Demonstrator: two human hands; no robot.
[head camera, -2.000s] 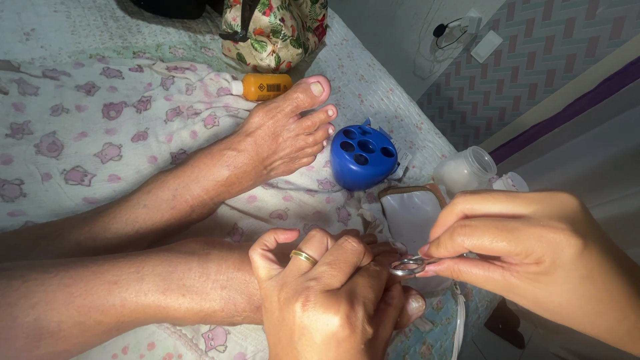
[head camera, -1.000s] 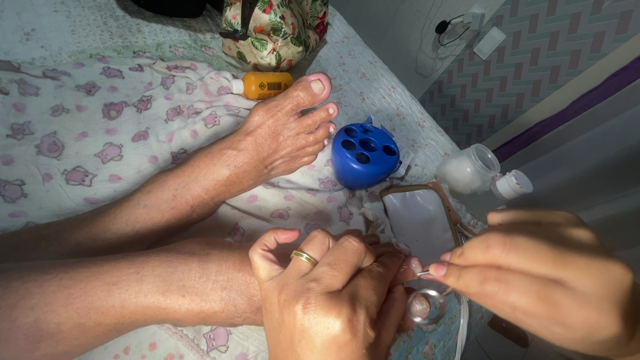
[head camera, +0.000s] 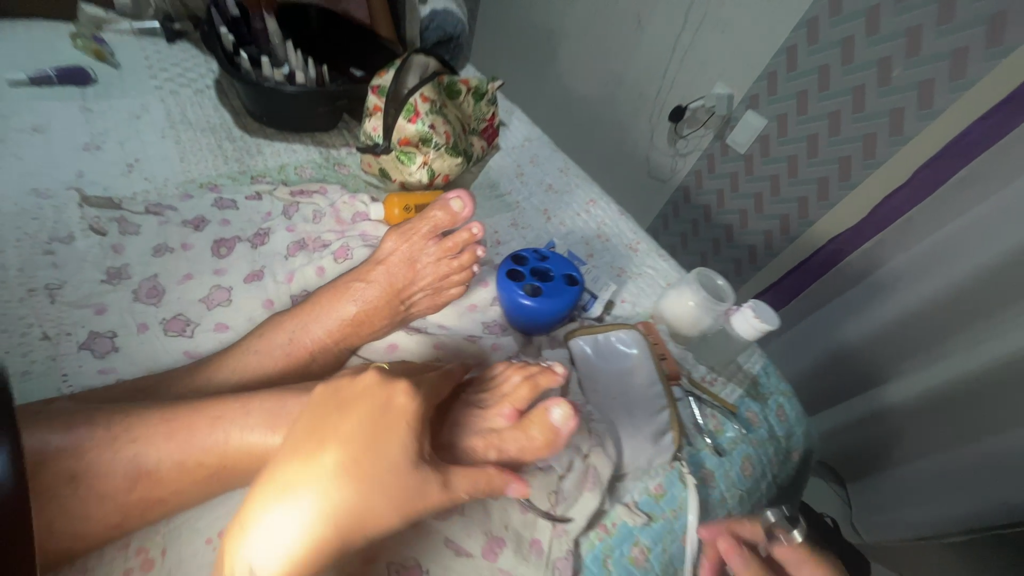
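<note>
My left hand (head camera: 360, 440) is around the instep of another person's nearer foot (head camera: 504, 424), its thumb below the big toe and its other fingers mostly hidden. Beside the thumb tip shows a thin curved metal piece (head camera: 548, 512); whether the thumb touches it is unclear. At the bottom right, my right hand (head camera: 744, 552), blurred and partly out of view, has its fingers on a small shiny object (head camera: 782, 526), clear or metal. The person's other foot (head camera: 428, 260) rests farther back on the patterned cloth (head camera: 216, 296).
A blue holder with holes (head camera: 540, 292) stands beyond the toes. Right of it are a grey pouch (head camera: 624, 392), metal tools (head camera: 704, 424), a clear jar (head camera: 696, 304) and a white-capped bottle (head camera: 752, 320). An orange bottle (head camera: 408, 206), floral bag (head camera: 432, 128) and black tub (head camera: 288, 104) lie behind.
My right hand has moved away from the toes to the lower right. My left hand has shifted off the toes onto the instep, leaving the toes exposed. The view has shifted.
</note>
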